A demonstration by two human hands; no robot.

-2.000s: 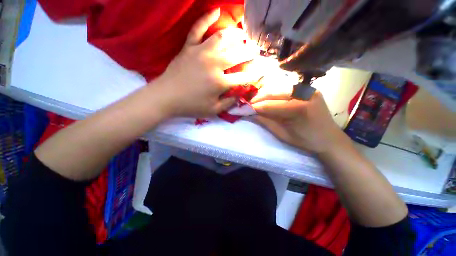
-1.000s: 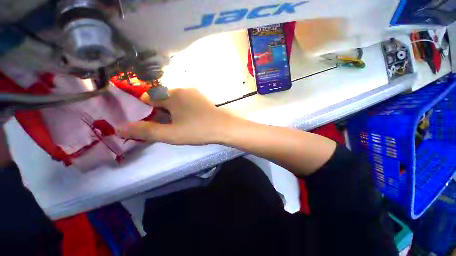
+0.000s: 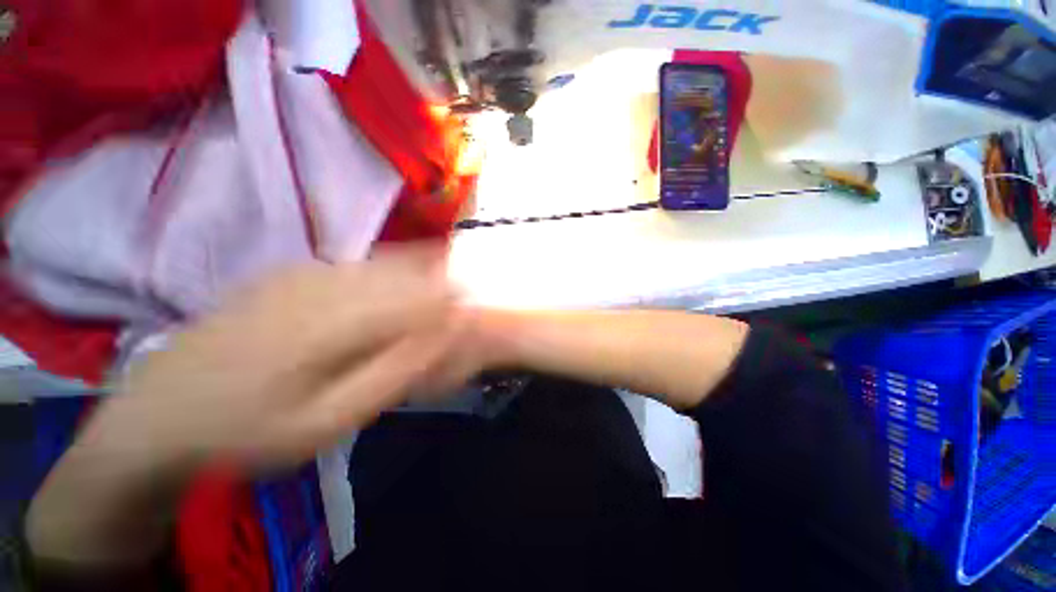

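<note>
A red garment [image 3: 110, 69] with pale pinkish lining [image 3: 214, 208] lies in loose folds at the left, reaching the lit needle area of the sewing machine [image 3: 515, 87]. My left hand [image 3: 266, 364] is blurred, in front of the garment's near edge. My right hand [image 3: 446, 318] is also blurred, at the table's front edge, overlapping or touching my left hand. The fingers of both hands are too blurred to tell whether they hold cloth.
A lit smartphone [image 3: 695, 139] lies on a magenta-red piece [image 3: 738, 87] right of the needle. Farther right are green-and-yellow snips [image 3: 851, 182], a tray of metal parts [image 3: 950, 199] and a dark control panel [image 3: 990, 58]. A blue crate [image 3: 915, 399] stands below the table's right end.
The view has shifted, and more red and pale cloth shows at the left. My left hand has come into view across the front. My right hand has moved away from the needle to the table's front edge.
</note>
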